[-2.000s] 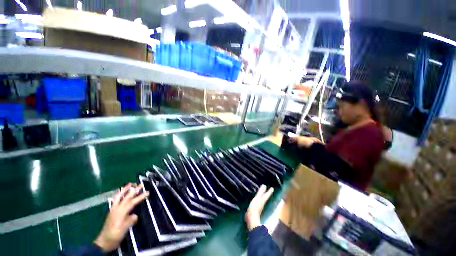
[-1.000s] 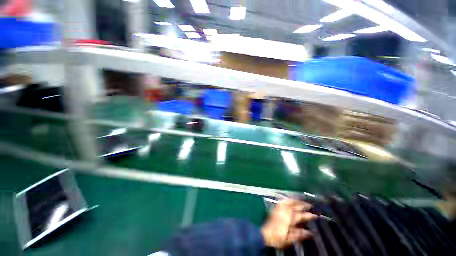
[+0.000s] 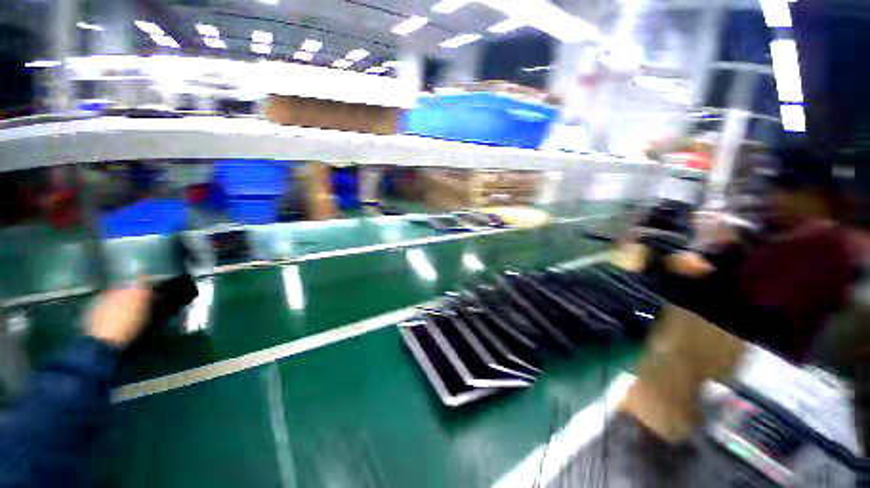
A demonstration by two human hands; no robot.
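A row of several dark solar panels with pale edges (image 3: pixel 467 357) leans overlapping on the green conveyor belt (image 3: pixel 334 419), right of centre. My left hand (image 3: pixel 119 315) is blurred at the left, stretched out over the belt in a dark blue sleeve, well away from the row. A small black thing (image 3: pixel 172 294) shows at its fingertips; blur hides whether the hand grips it or it lies behind. My right hand is not in view.
Another person in dark red (image 3: pixel 797 276) stands at the right, hands near the row's far end. A brown cardboard divider (image 3: pixel 682 372) and the bench meter (image 3: pixel 758 434) are at lower right. A shelf (image 3: pixel 238 143) with a blue bin (image 3: pixel 482 119) crosses above.
My left hand has left the near end of the row and moved far left. My right hand, seen two seconds ago, is out of view. The view has swung left, then partly back right.
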